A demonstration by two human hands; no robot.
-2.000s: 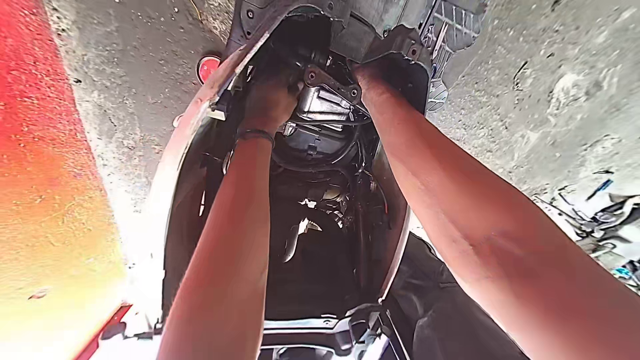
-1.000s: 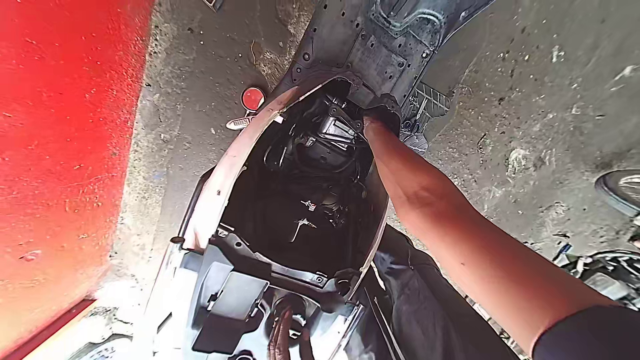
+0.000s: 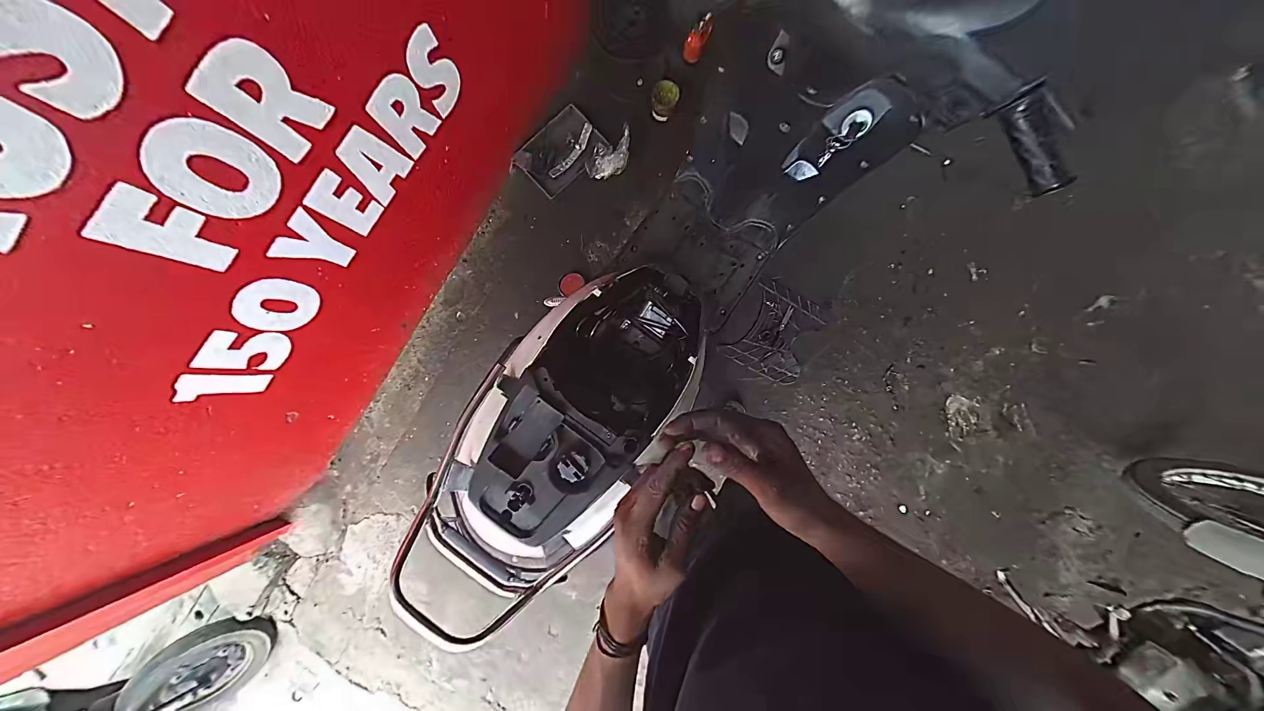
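Note:
A scooter stands below me with its seat off, and its open underseat bay point(image 3: 617, 370) shows dark engine parts. Behind the bay lie the fuel cap point(image 3: 572, 466) and a metal grab rail point(image 3: 444, 632). My left hand point(image 3: 657, 528), with a dark band at the wrist, is raised just right of the scooter's rear body. Close against its fingertips is my right hand point(image 3: 750, 454), fingers bent. Something small and pale may be between the fingers, but it is too blurred to name. The scooter's key point(image 3: 839, 138) with keyring hangs at the front.
A red painted wall point(image 3: 296, 296) runs along the left. A tray point(image 3: 560, 150), a small jar point(image 3: 665, 99) and an orange object point(image 3: 697, 38) lie on the ground ahead. Wheels show at lower left point(image 3: 202, 671) and right point(image 3: 1205, 494). A metal rack point(image 3: 775, 336) lies beside the floorboard.
My right hand has come out of the front of the bay. Both hands are now together beside the scooter's rear. The view has drawn back and shows the handlebar.

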